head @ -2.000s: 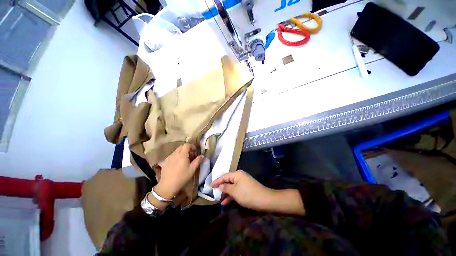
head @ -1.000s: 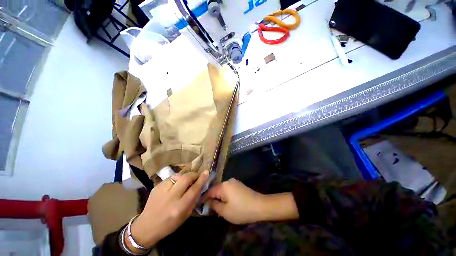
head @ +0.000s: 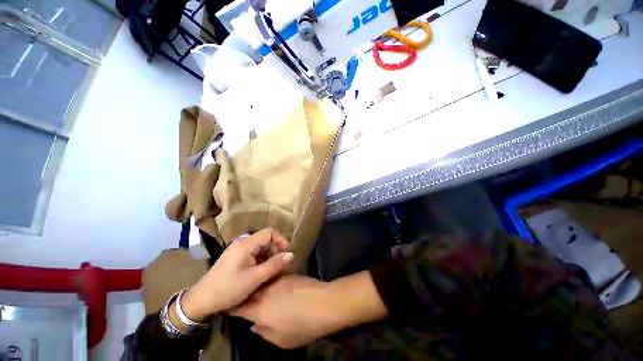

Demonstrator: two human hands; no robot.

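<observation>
The tan cloth (head: 261,166) lies on the white machine table, its right edge running from the needle area (head: 338,106) down toward my hands. The edge lies nearly straight, with a narrow stitched line near its top. My left hand (head: 243,275) is at the cloth's lower end, fingers curled and thumb pointing right; whether it pinches cloth is unclear. My right hand (head: 292,310) lies just below and partly under my left hand, palm side hidden. Its fingertips point left, and what they hold cannot be seen.
Red and orange scissors (head: 396,55) lie behind the needle, near the machine head (head: 352,25). A white pen-like tool (head: 486,79) and a black smartphone (head: 537,44) lie at the right. The ruler-marked table edge (head: 458,166) crosses the view. A blue-edged container (head: 518,222) stands below right.
The white lining seen between the cloth layers is now mostly covered, and the edge is straighter. My right hand has moved left and under my left hand. The dark speckled seam is no longer showing broadly.
</observation>
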